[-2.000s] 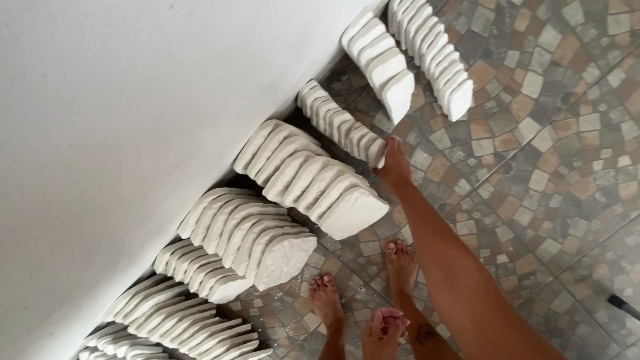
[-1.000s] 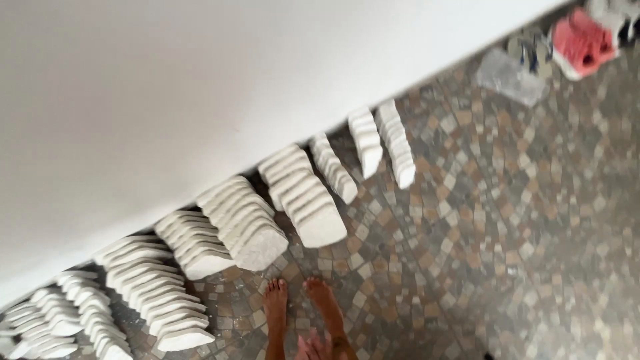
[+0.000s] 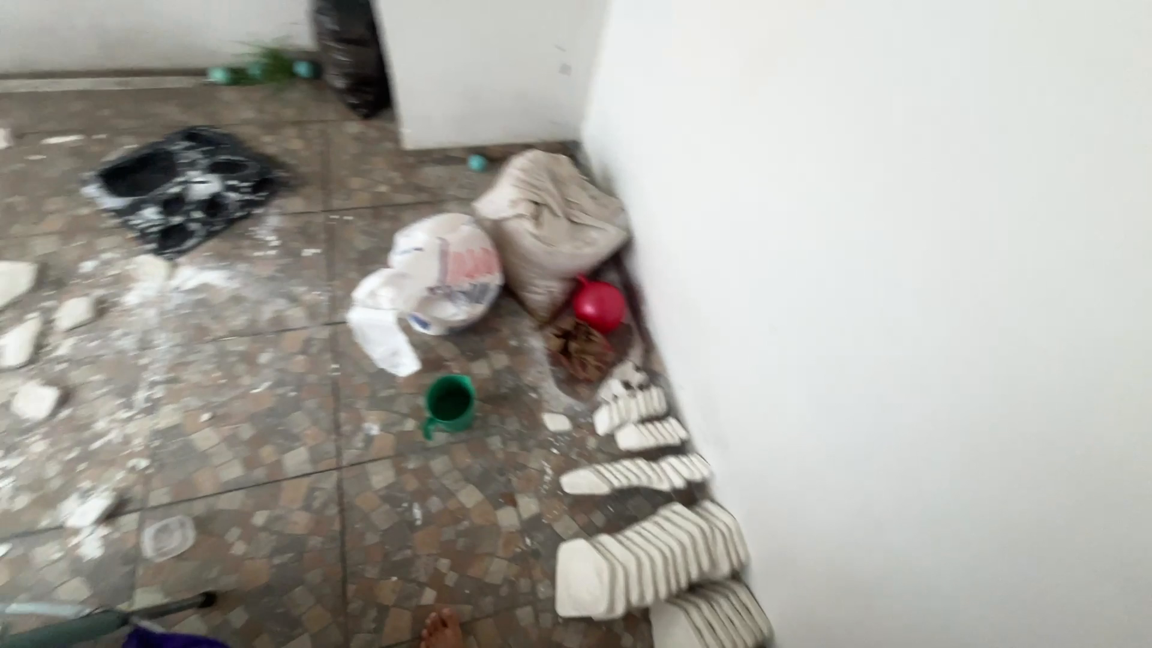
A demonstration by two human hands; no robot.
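Neither of my hands is in view now. Rows of white cast slabs, perhaps plaster, lean along the foot of the white wall; the largest row (image 3: pixel 652 558) is at the lower right, with a narrow row (image 3: pixel 634 474) above it and smaller ones (image 3: pixel 650 435) further up. A green plastic jug (image 3: pixel 450 402) stands on the tiled floor left of the rows. One of my bare feet (image 3: pixel 442 628) shows at the bottom edge. Loose white pieces (image 3: pixel 36 400) lie at the left near a black mould (image 3: pixel 184 189) smeared with white.
A white plastic sack (image 3: pixel 441 270) and a beige sack (image 3: pixel 549 225) sit near the corner, beside a red round object (image 3: pixel 598 304) and a crumpled brown item (image 3: pixel 580 349). A clear container (image 3: pixel 168 537) lies lower left. A black bag (image 3: pixel 351 58) stands at the back.
The view has swung widely to another part of the floor. Two seconds ago a hand touched the end of a narrow row of slabs; both hands are now out of view.
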